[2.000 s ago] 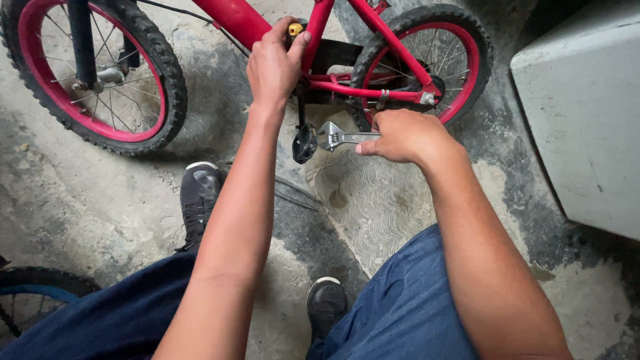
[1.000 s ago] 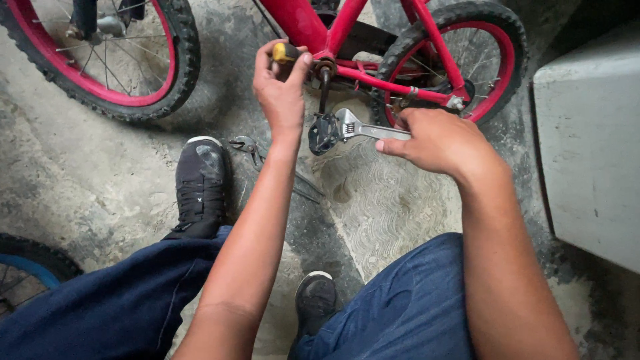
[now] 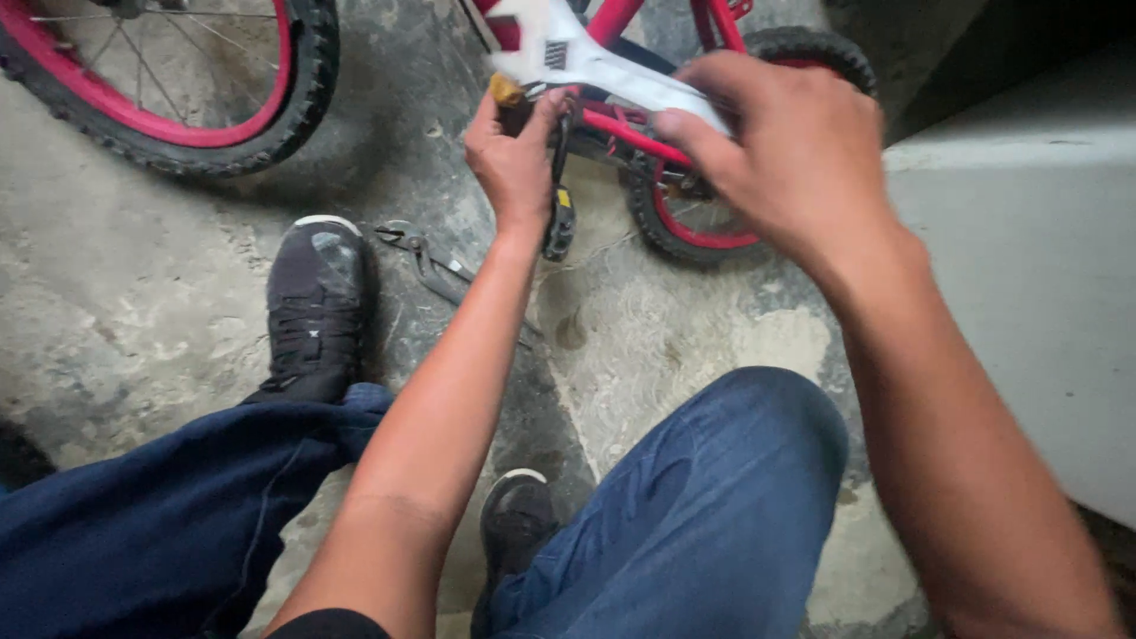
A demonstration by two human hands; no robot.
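Note:
My left hand [image 3: 515, 160] grips a dark tool handle with a yellow end [image 3: 507, 90], beside the crank of the red bicycle [image 3: 632, 135]; the tool's far part is hidden. My right hand [image 3: 790, 151] holds an adjustable wrench [image 3: 612, 71] by its handle. The wrench is raised over the frame, blurred, its jaw pointing left above my left hand. From the crank hangs a black pedal [image 3: 560, 224] with a yellow reflector, just right of my left wrist. The wrench is apart from this pedal.
Slip-joint pliers [image 3: 430, 266] lie on the concrete floor between my shoe [image 3: 318, 306] and left forearm. The front wheel [image 3: 266, 133] is at the upper left, the rear wheel [image 3: 701, 253] beyond my right hand. A large pale box-like object [image 3: 1012, 311] stands at the right.
My right hand has lifted the adjustable wrench off the pedal area, up over the bicycle frame. My left hand still holds the yellow-ended tool by the crank.

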